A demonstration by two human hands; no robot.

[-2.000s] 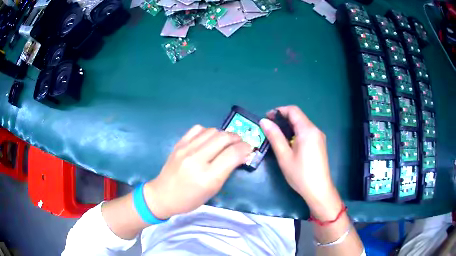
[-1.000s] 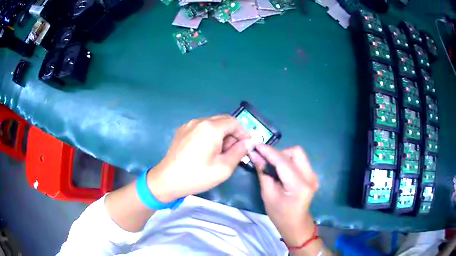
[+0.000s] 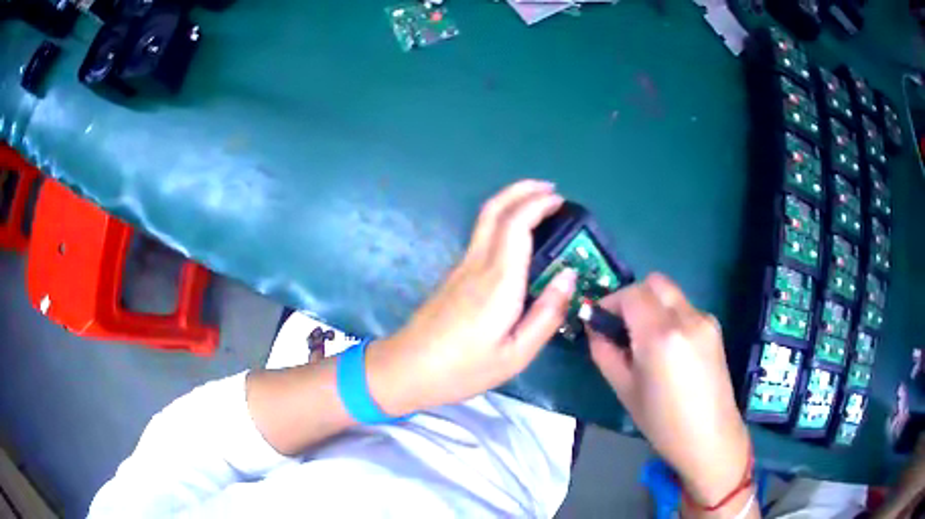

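A black square housing (image 3: 573,225) with a green circuit board (image 3: 593,266) in it is held tilted just above the mat. My left hand (image 3: 487,294) grips the housing by its left side, with the thumb on the board. My right hand (image 3: 664,365) holds a small black hand tool (image 3: 606,322) between thumb and fingers, its tip at the lower right of the board. The fingers hide part of the board's lower edge.
Filled housings (image 3: 794,291) stand in long rows at the right. Black housings with round fronts (image 3: 148,46) stand at the upper left. A loose circuit board (image 3: 422,24) lies at the top. Red stools (image 3: 76,253) are below the bench edge at the left.
My left hand has shifted from over the board to grip the housing's side. My right hand and the tool have moved to the board's lower right. The view has shifted, so the bench things appear higher.
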